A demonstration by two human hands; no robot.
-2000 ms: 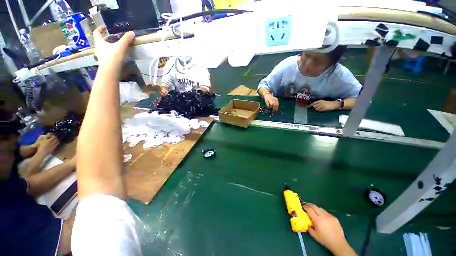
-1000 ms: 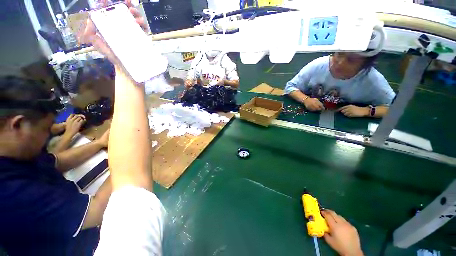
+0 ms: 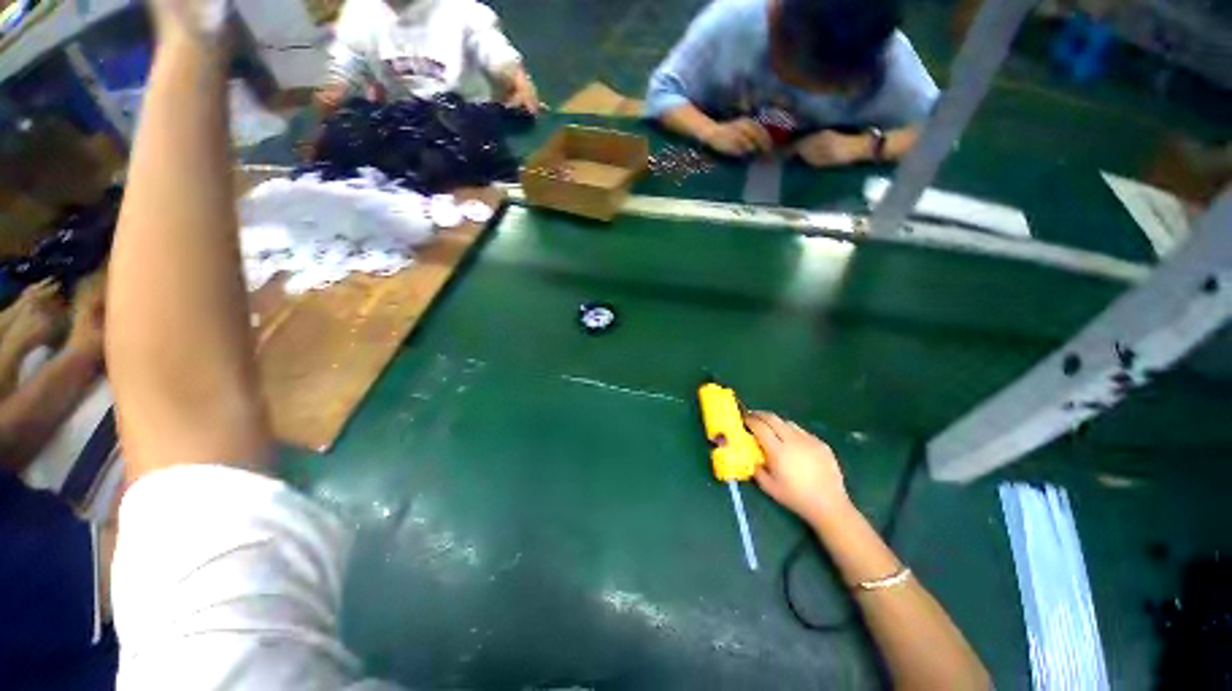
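Note:
My right hand (image 3: 797,463) is closed around the grip of the yellow hot glue gun (image 3: 727,432), which points away from me over the green bench. A pale glue stick (image 3: 743,527) sticks out of its back, and a black cord (image 3: 797,607) loops beside my wrist. A round black unit with a pale centre (image 3: 596,317) lies on the bench, beyond and left of the nozzle, not touching it. My left arm is raised at the left; my left hand (image 3: 189,19) is blurred and cut off by the top edge, so its hold is hidden.
A brown board (image 3: 318,392) with white discs (image 3: 331,223) lies left, a black parts heap (image 3: 405,139) behind. An open cardboard box (image 3: 584,173) stands by the pale rail (image 3: 736,212). A white post (image 3: 1081,365) and glue sticks (image 3: 1054,587) are right. People sit left and opposite.
The view has tilted down and shifted. My left hand, first on the overhead rail, then held up a white phone-like object; now it is mostly out of frame. My right hand still holds the gun.

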